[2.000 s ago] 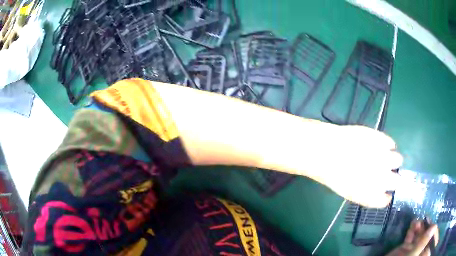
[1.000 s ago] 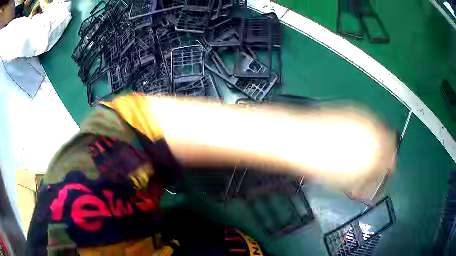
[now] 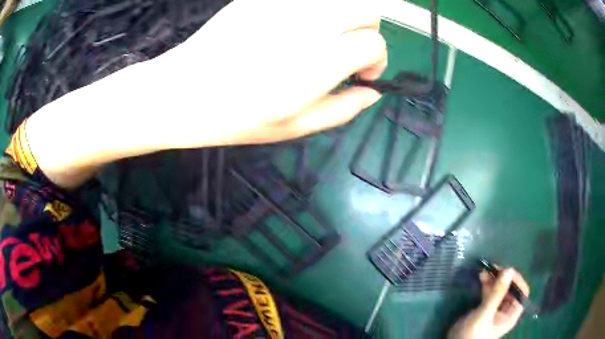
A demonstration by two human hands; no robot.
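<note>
My left hand (image 3: 325, 73), overexposed and partly blurred, pinches a black plastic frame (image 3: 412, 85) at upper centre. Other frame outlines overlap below its fingertips, so which bars belong to it is unclear. Another black frame (image 3: 462, 192) lies tilted, its slotted end partly over a clear sheet (image 3: 434, 281) with rows of small dark bars. My right hand (image 3: 502, 301), cut off by the bottom edge, holds dark tweezers (image 3: 489, 266), their tips towards the sheet's right side.
A tangled pile of black frames (image 3: 79, 40) is at upper left, partly behind my left arm. More blurred frames (image 3: 285, 218) lie below the arm. A dark striped bunch (image 3: 568, 205) is at far right. A pale curved edge (image 3: 504, 63) crosses the upper right of the green mat.
My left hand has moved up and left, from the right of the view to upper centre, and now grips a frame. My right hand, unseen one second ago, shows at lower right.
</note>
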